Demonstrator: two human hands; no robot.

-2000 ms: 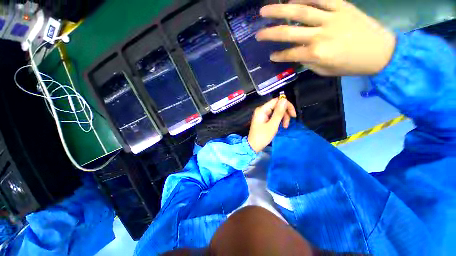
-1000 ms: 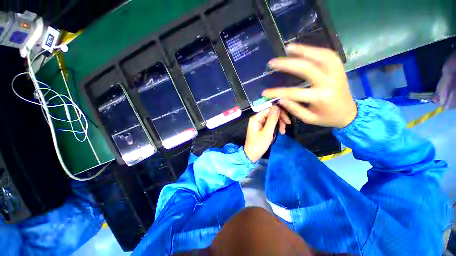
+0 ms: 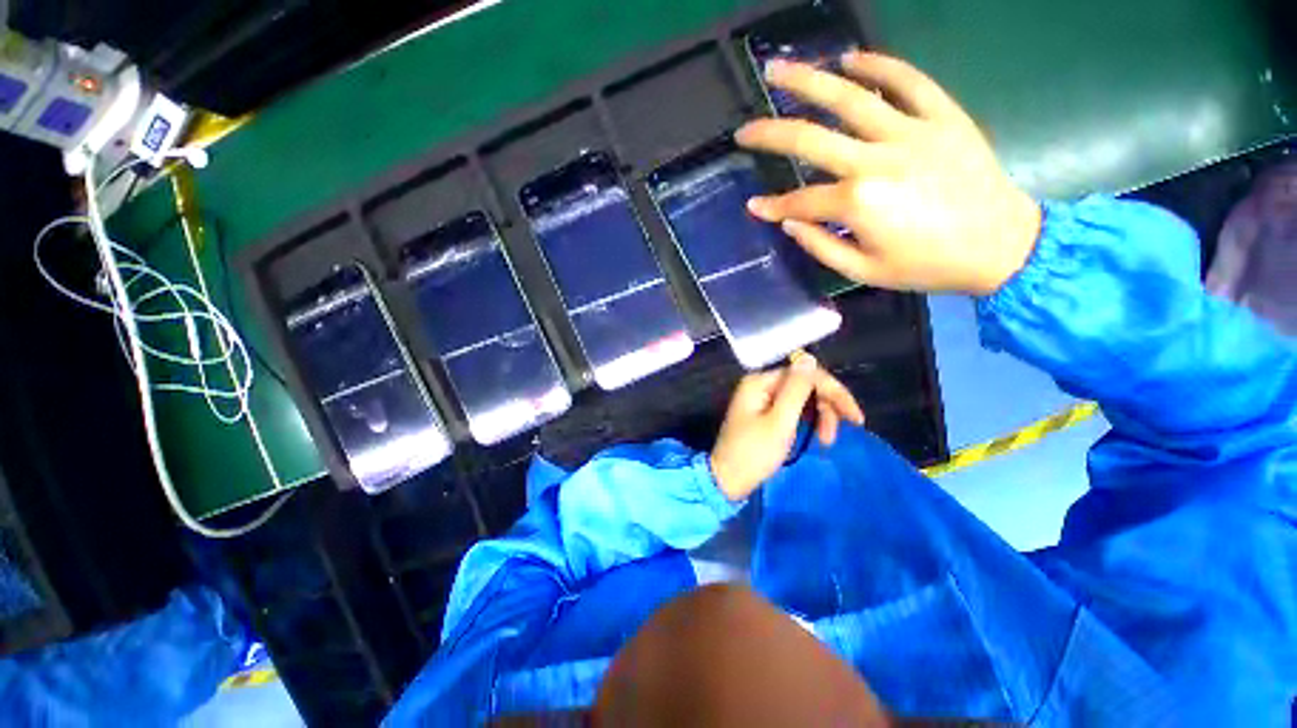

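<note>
A black phone tray [image 3: 548,135] lies on the green mat, with a dark smartphone in each of its several slots. The smartphone [image 3: 740,263] in front of my hands sits with its lower edge out past the tray's near side. Another smartphone [image 3: 605,270] lies in the slot to its left. My right hand [image 3: 903,178] is over the two rightmost phones, fingers spread, holding nothing. My left hand [image 3: 775,427] is just below that phone's lower edge, thumb and forefinger together; whether it touches the phone or holds something small cannot be told.
More black trays [image 3: 498,498] lie below, between the bench and my body. A white cable [image 3: 178,320] coils on the mat [image 3: 1138,86] at left. A power strip [image 3: 64,93] is at upper left. A blue sleeve [image 3: 128,647] shows at lower left. Yellow-black tape [image 3: 1017,441] marks the floor.
The red and green blocks at the phones' lower edges no longer show clearly. The phone by my hands now sits lower in view. My right hand has moved up off its lower edge.
</note>
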